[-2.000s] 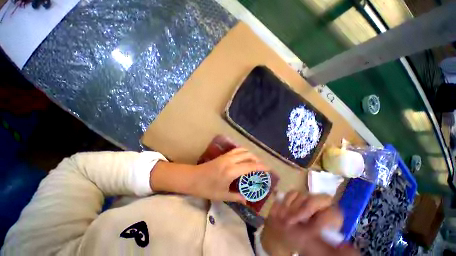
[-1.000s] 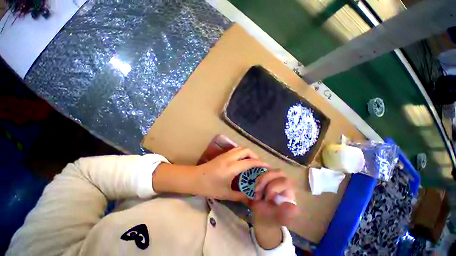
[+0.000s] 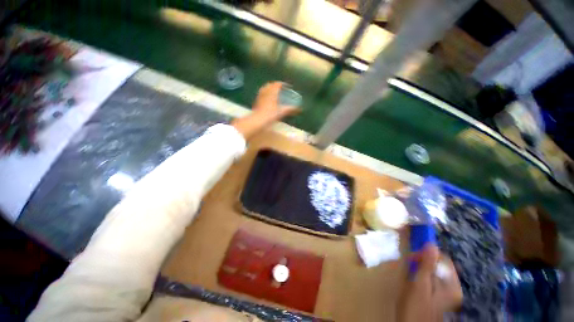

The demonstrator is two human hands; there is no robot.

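Observation:
My left hand (image 3: 267, 108) is stretched out over the green conveyor, with its fingers at a pale teal round housing (image 3: 290, 97); the view is blurred. My right hand (image 3: 430, 290) is low at the right, beside the blue bin, blurred, with a small white-ended thing (image 3: 444, 270) in it. The red-brown fixture (image 3: 242, 263) lies uncovered on the cardboard, with a small white round piece (image 3: 281, 273) on it.
A black tray (image 3: 277, 188) holds a white heap of tiny parts. A cream pot (image 3: 386, 213), white wipe (image 3: 377, 247) and blue bin (image 3: 466, 202) of dark parts stand right. More housings (image 3: 417, 153) sit on the conveyor (image 3: 371, 129). A metal upright (image 3: 371, 82) rises behind the tray.
My left hand has moved from the fixture up and forward to the conveyor with the housing. My right hand has moved right, towards the bin. The view has shifted and the fixture is uncovered.

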